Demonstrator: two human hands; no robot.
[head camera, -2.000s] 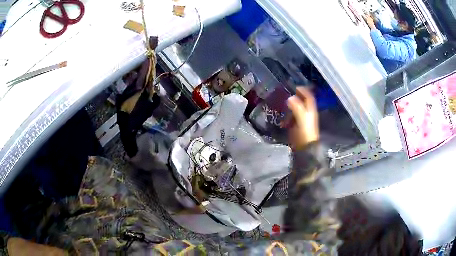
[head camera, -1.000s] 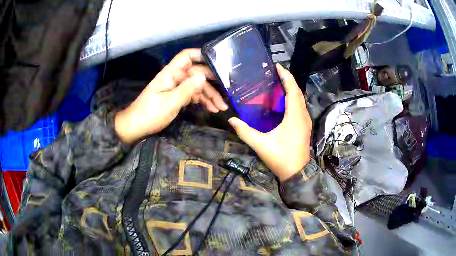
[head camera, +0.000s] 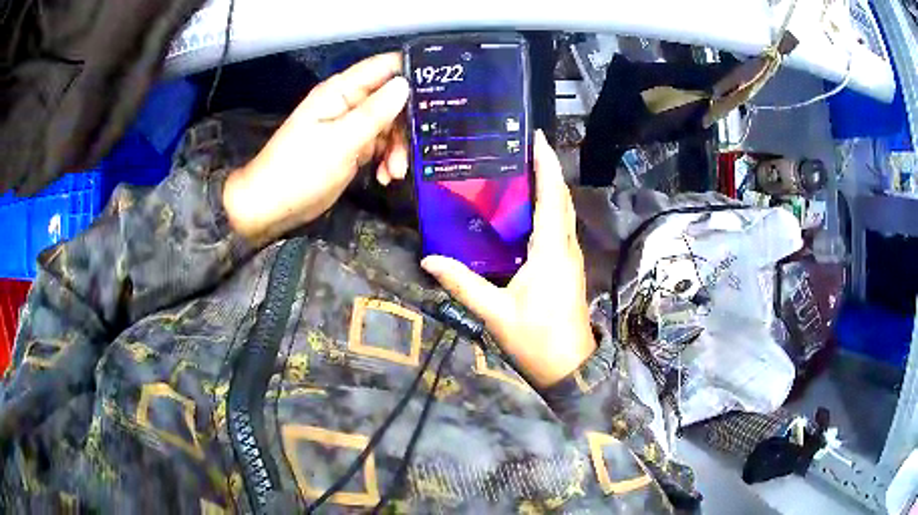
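A smartphone (head camera: 473, 206) with a black edge and a lit screen showing 19:22 stands nearly upright in the picture, above my patterned coat. My right hand (head camera: 539, 292) holds its lower right part, with the thumb across the bottom left corner and the fingers along the right edge. My left hand (head camera: 317, 151) is at the phone's upper left edge with its fingers bent. Whether it grips the phone or pinches something small is hidden.
The dark brown jacket (head camera: 75, 80) fills the upper left corner. A white table edge (head camera: 604, 18) runs across the top. A blue crate (head camera: 50, 226) stands left. A grey-white bag (head camera: 740, 312) with small items is right, below a dark hanging cloth (head camera: 629, 111) and cord.
Two seconds ago one hand reached out over the bag and no phone showed. Since one second ago the phone has turned more upright and its screen now shows the clock.
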